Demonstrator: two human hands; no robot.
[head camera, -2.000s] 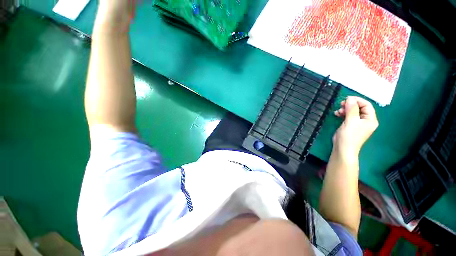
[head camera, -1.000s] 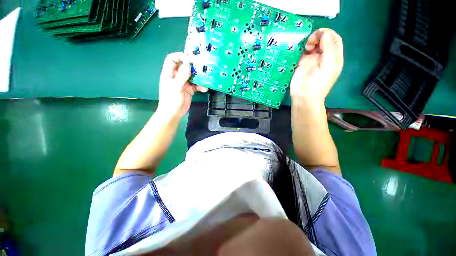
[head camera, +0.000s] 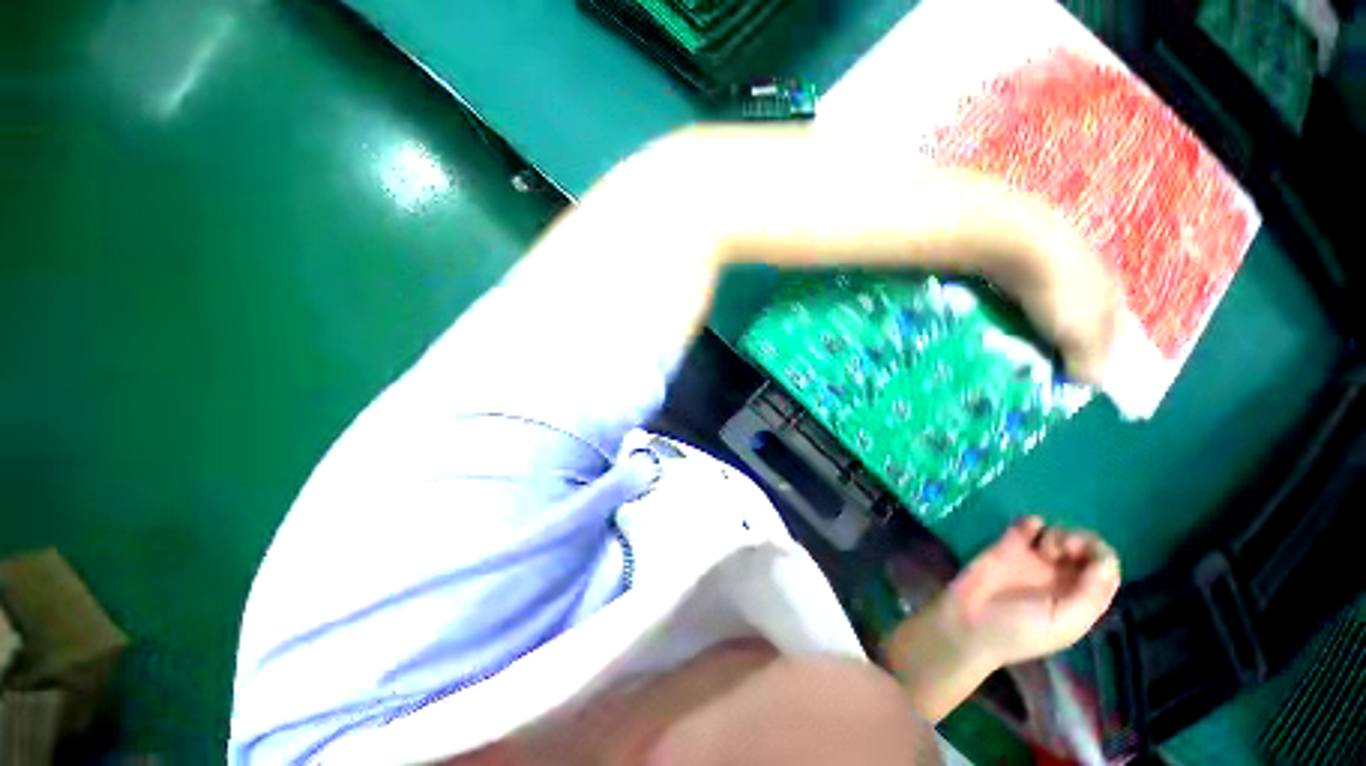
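The green PCB panel (head camera: 914, 389) with blue and dark parts lies on the black slotted rack (head camera: 802, 476), whose handle end shows towards my body. My left arm reaches across above the panel, hiding its far edge. My left hand (head camera: 1097, 347) is blurred at the panel's far right corner, over the edge of the white sheet; its fingertips and any hold are unclear. My right hand (head camera: 1041, 591) is off the panel, near its right corner, with curled fingers; I cannot tell whether it holds something tiny.
The red-marked white sheet (head camera: 1109, 165) lies behind the panel. Stacked green boards (head camera: 697, 33) are at the top edge. Black racks (head camera: 1221, 614) stand at right, with more green boards (head camera: 1266, 53) at top right. A brown box (head camera: 60, 636) is at lower left.
Both hands have let go of the panel's sides. The panel has come down onto the rack. My left arm now crosses over it to the right, and the view has turned.
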